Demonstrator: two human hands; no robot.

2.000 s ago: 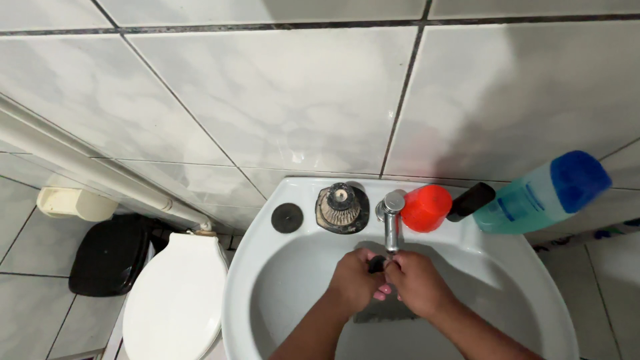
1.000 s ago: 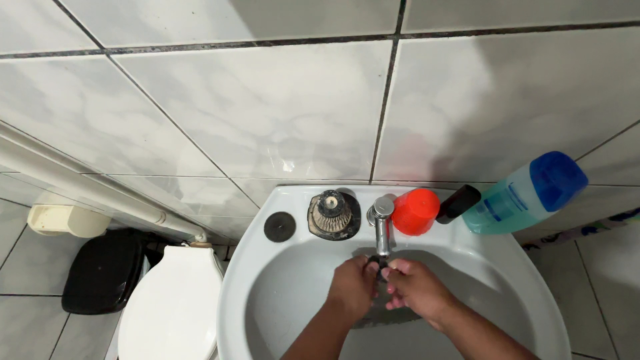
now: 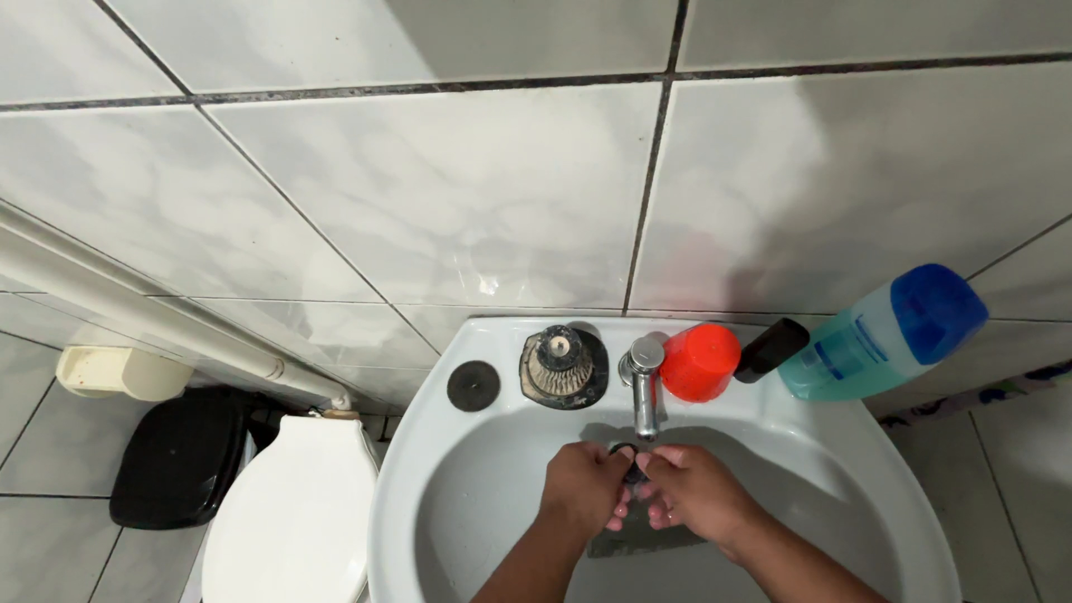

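Just below the spout of the chrome faucet (image 3: 644,385), my left hand (image 3: 584,486) and my right hand (image 3: 691,490) meet over the basin of the white sink (image 3: 469,502). Between their fingertips is a small dark round object (image 3: 630,466), mostly hidden by the fingers; what it is cannot be told. Both hands have their fingers curled and look wet. Under them, a grey patch of water or shadow lies in the basin.
Along the sink's back ledge stand a black round disc (image 3: 473,386), a dark ribbed object (image 3: 559,368), a red plastic cup (image 3: 700,362), a black capped container (image 3: 771,350) and a blue-capped bottle (image 3: 879,339). Left are a white toilet lid (image 3: 289,511) and a black bin lid (image 3: 180,461).
Both hands stay below the faucet around the small dark object, with their fingers shifting on it. The things on the ledge have not moved.
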